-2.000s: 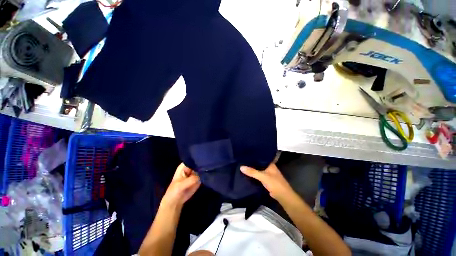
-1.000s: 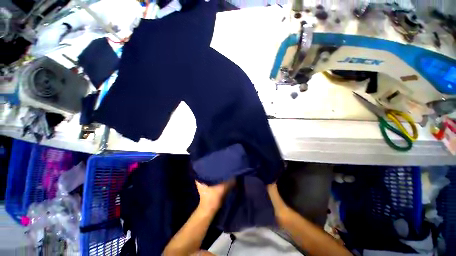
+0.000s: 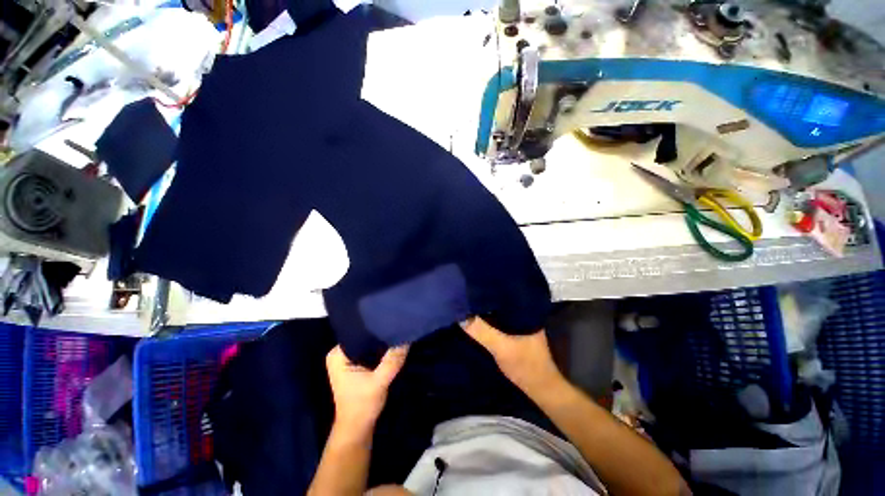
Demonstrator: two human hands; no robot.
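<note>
A large navy garment panel (image 3: pixel 388 184) spreads over the white table, and its lower end hangs over the front edge toward me. A bluer rectangular pocket piece (image 3: pixel 415 303) lies flat on that lower end. My left hand (image 3: pixel 361 380) grips the cloth edge at the pocket piece's lower left. My right hand (image 3: pixel 514 351) grips the edge at its lower right, with the thumb near the piece's corner. Some fingers of both hands are hidden under the cloth.
A white and blue sewing machine (image 3: pixel 640 102) stands at right. Green-and-yellow scissors (image 3: pixel 713 215) lie before it, with a red-and-white item (image 3: pixel 825 218) farther right. A grey device (image 3: pixel 49 208) and a small navy piece (image 3: pixel 136 147) are at left. Blue baskets (image 3: pixel 184 363) stand below.
The pocket piece was partly folded over a second ago and now lies flatter and fully visible. Both hands have shifted along the lower cloth edge and still hold it. The camera view has shifted.
</note>
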